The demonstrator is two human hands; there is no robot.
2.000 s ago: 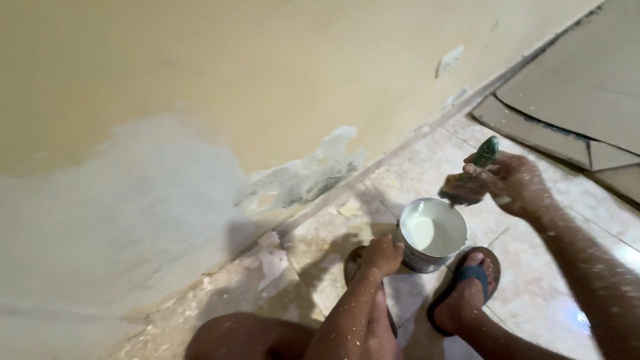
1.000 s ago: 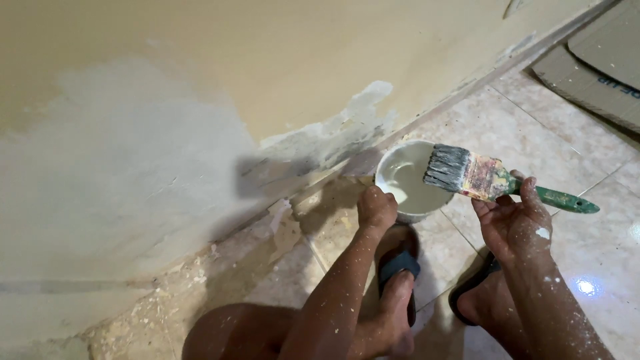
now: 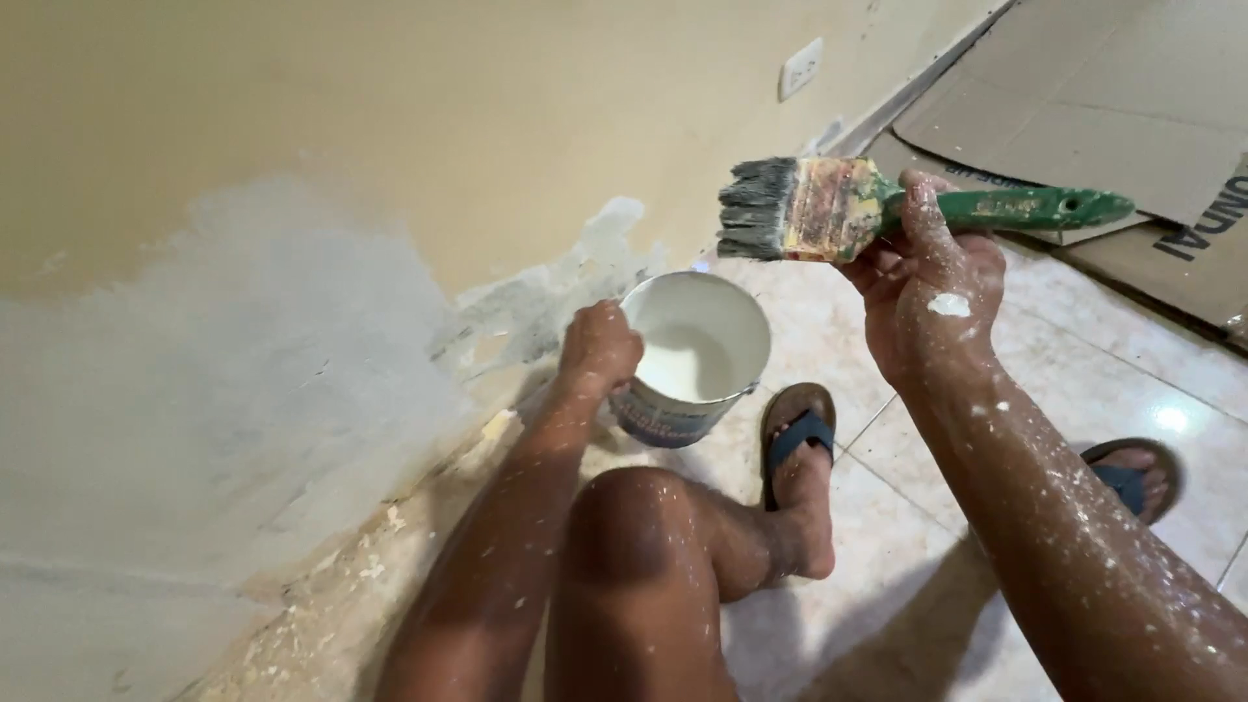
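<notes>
My left hand (image 3: 602, 346) grips the rim of a paint bucket (image 3: 673, 421) that holds white paint (image 3: 682, 363) and bears printing on its side. In my right hand (image 3: 931, 258) is a wide paintbrush (image 3: 838, 210) with a green handle, held level above and to the right of the bucket. Its grey bristles point left towards the wall, and its ferrule is crusted with old paint. The wall (image 3: 322, 97) is yellowish, with a large whitish patch (image 3: 302, 361) low on the left and a smaller, rough patch (image 3: 556, 288) behind the bucket.
Flattened cardboard sheets (image 3: 1053, 97) lie on the floor at the upper right. A power outlet (image 3: 800, 69) is set in the wall. My sandalled feet (image 3: 804, 468) rest on the pale tiled floor (image 3: 907, 487). Flaking material (image 3: 341, 575) runs along the wall's base.
The brush was held upright by the bucket's rim two seconds ago; it has come up and now lies level in my right hand. My left hand has stayed at the bucket.
</notes>
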